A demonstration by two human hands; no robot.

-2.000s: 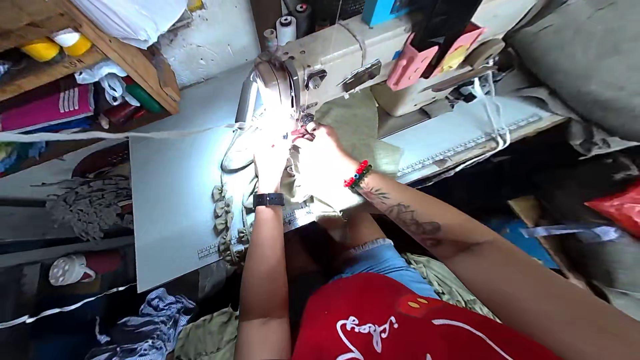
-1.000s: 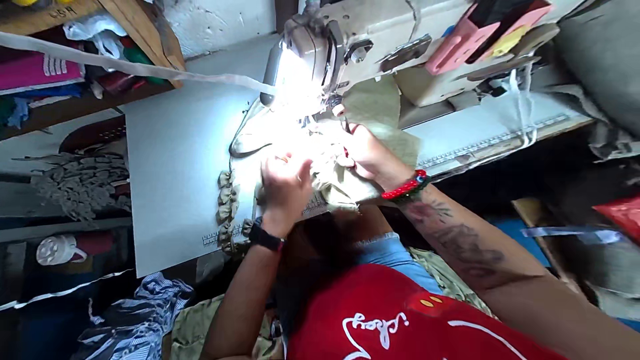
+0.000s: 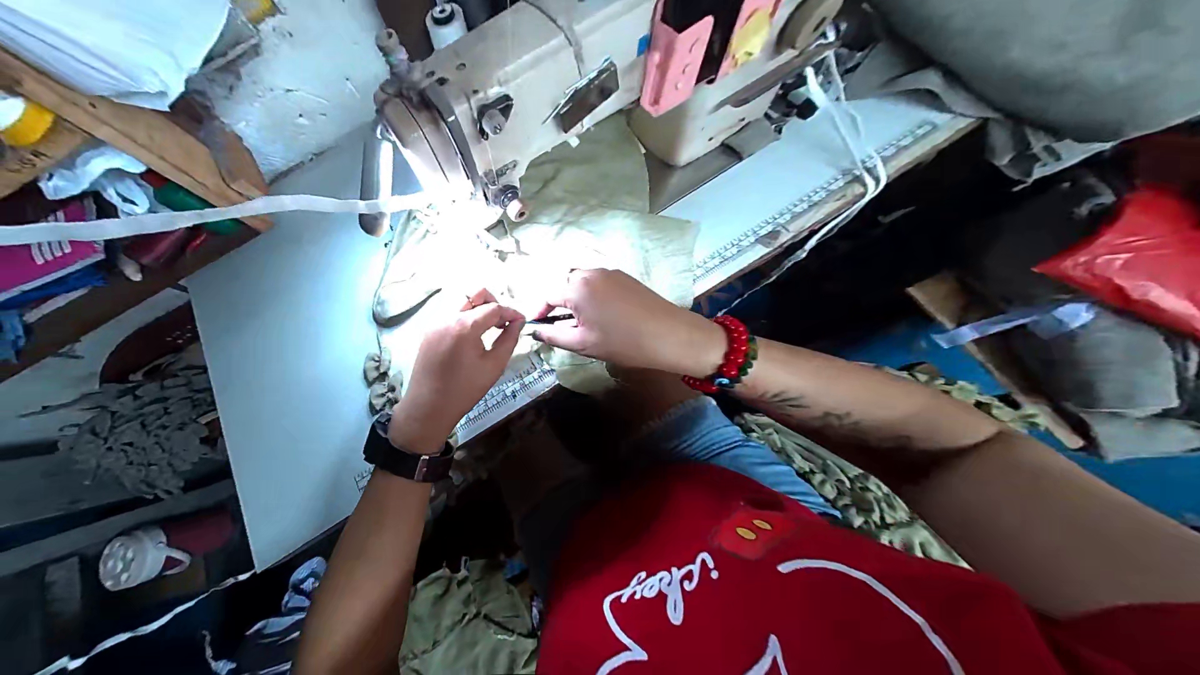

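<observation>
My left hand, with a dark watch at its wrist, pinches at a small thing between thumb and forefinger, too small to make out. My right hand, with red beads at the wrist, holds a small dark tool whose kind I cannot tell; its tip points at the left fingertips. Both hands are over pale green fabric, in front of the sewing machine's head. Bright lamp glare hides the needle area and part of the cloth. A gathered fabric strip lies left of my left hand.
The white table bears a printed ruler along its front edge. White tape stretches in from the left. A pink holder is fixed on the machine. Wooden shelves stand at the left, and a red plastic bag lies at the right.
My hands have come together in front of the machine head; one second ago they were apart. The green fabric lies more spread out than before.
</observation>
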